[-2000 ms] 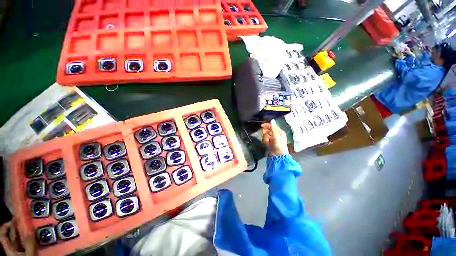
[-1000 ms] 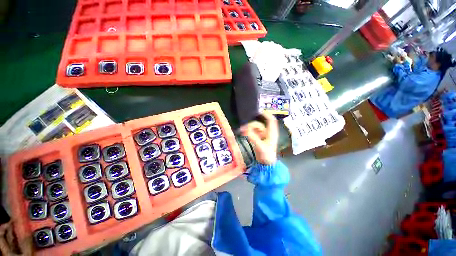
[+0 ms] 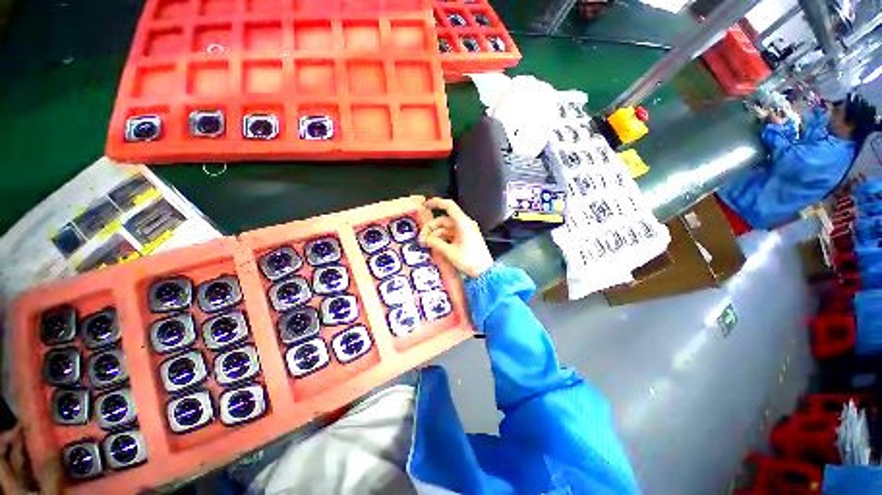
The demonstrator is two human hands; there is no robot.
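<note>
The long orange-pink compartment foam tray (image 3: 253,324) lies slanted in front of me, with rows of lens modules (image 3: 238,363) in its four sections. My left hand (image 3: 21,466) is dark, blurred and cut off at the lower left edge, gripping the tray's left end. My right hand (image 3: 447,237) is at the tray's upper right corner, fingers curled over the rim and the top modules of the right section. Whether its fingertips pinch a module or only the rim is hidden. The red-orange grid foam tray (image 3: 280,152) lies beyond, with several modules in its front row.
A black boxy device (image 3: 481,174) with a colourful label is right of the trays. White tissue (image 3: 527,111) and a blister tray (image 3: 604,208) lie beside it. A yellow emergency-stop box (image 3: 627,124) is behind. An instruction sheet (image 3: 92,184) is at left. A person in blue (image 3: 798,174) sits at far right.
My right hand has moved left from beside the black device to the foam tray's upper right corner. The trays and my left hand look much the same.
</note>
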